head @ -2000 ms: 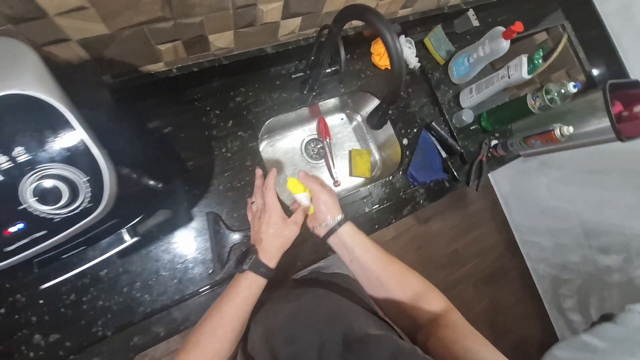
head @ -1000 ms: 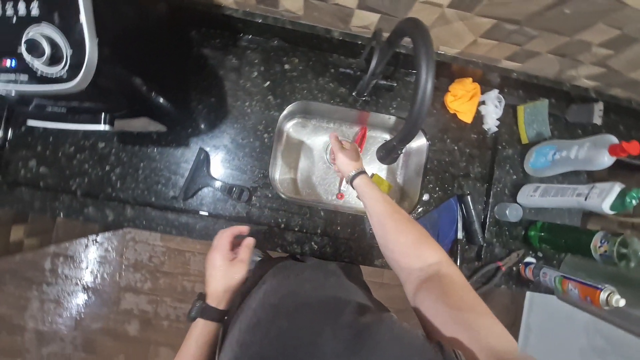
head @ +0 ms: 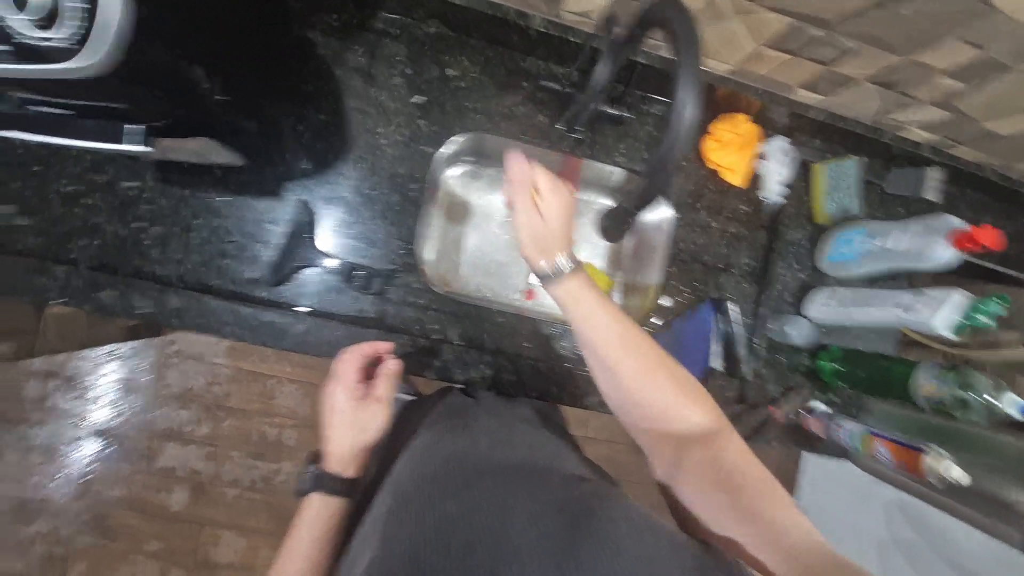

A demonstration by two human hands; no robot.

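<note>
My right hand point(head: 540, 208) is over the stainless steel sink basin point(head: 468, 248), blurred, fingers extended; whether it holds anything is hard to tell. Beside its wrist, a yellow sponge point(head: 598, 277) lies in the basin, partly hidden by my forearm. A red-ended utensil point(head: 570, 170) shows behind the hand, mostly covered. The black faucet point(head: 686, 96) arches over the basin's right side. My left hand point(head: 360, 400), fingers curled and apart from any object, hovers at the counter's front edge. A black squeegee point(head: 300, 248) lies on the counter left of the sink.
An orange cloth point(head: 732, 150), a white crumpled cloth point(head: 776, 168) and a sponge point(head: 838, 190) lie right of the faucet. Several bottles, among them a red-capped clear one point(head: 896, 244) and a green one point(head: 868, 374), lie at the right. A blue cloth point(head: 690, 336) is near the sink.
Two seconds ago both hands were together around a yellow and white item at the sink's front edge. They have parted; that item no longer shows. The view has shifted.
</note>
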